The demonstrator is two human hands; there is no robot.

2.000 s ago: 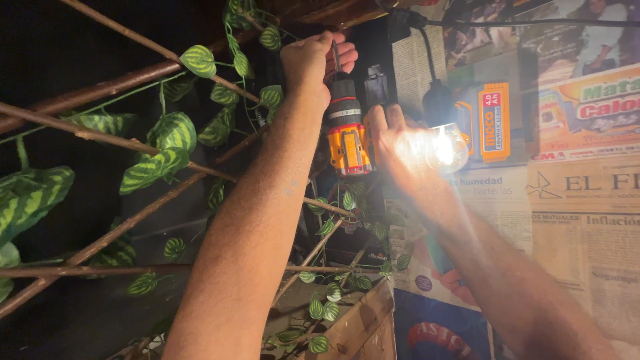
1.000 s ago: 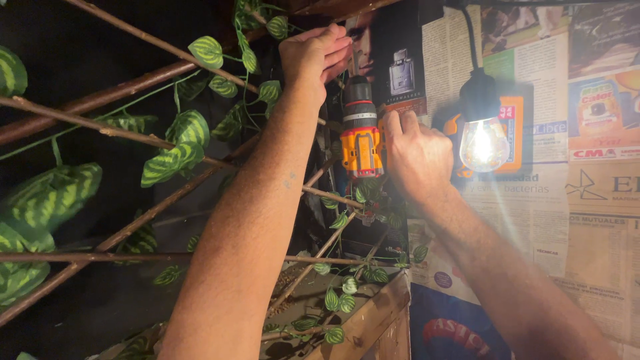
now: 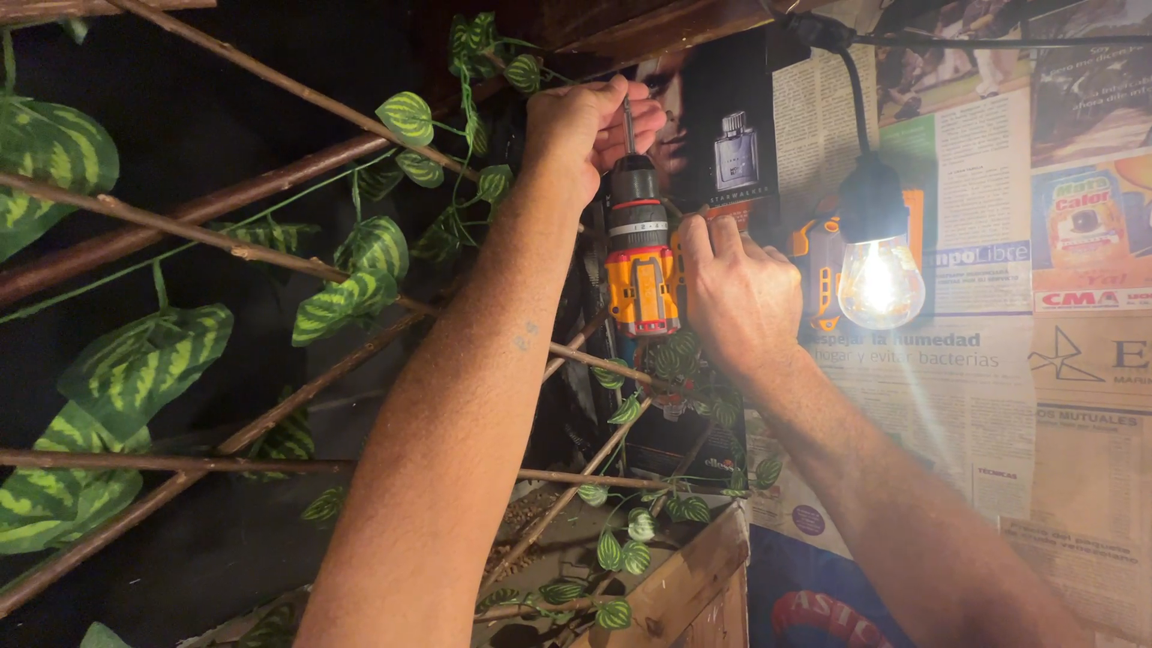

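Observation:
My right hand (image 3: 742, 297) is closed around the handle of an orange and black cordless drill (image 3: 642, 279), which points upward. A thin metal bit (image 3: 628, 126) sticks up from its black chuck. My left hand (image 3: 598, 130) is raised at the bit's tip, with thumb and forefinger at its upper end and the other fingers loosely curled behind. Whether a screw sits between those fingertips cannot be made out. Above the hands runs a brown wooden beam (image 3: 666, 36). The drill's orange battery end (image 3: 823, 270) shows behind the lit bulb.
A lit bulb (image 3: 880, 283) hangs from a black cable close to my right wrist. Newspaper pages (image 3: 954, 432) cover the wall at right. A lattice of thin branches (image 3: 270, 261) with artificial leafy vines (image 3: 148, 369) spans the left. A wooden board (image 3: 684, 576) stands below.
The bulb has shifted rightward away from my right hand, uncovering the hand. The bit between the chuck and my left fingers shows more plainly now. Both hands keep about the same pose.

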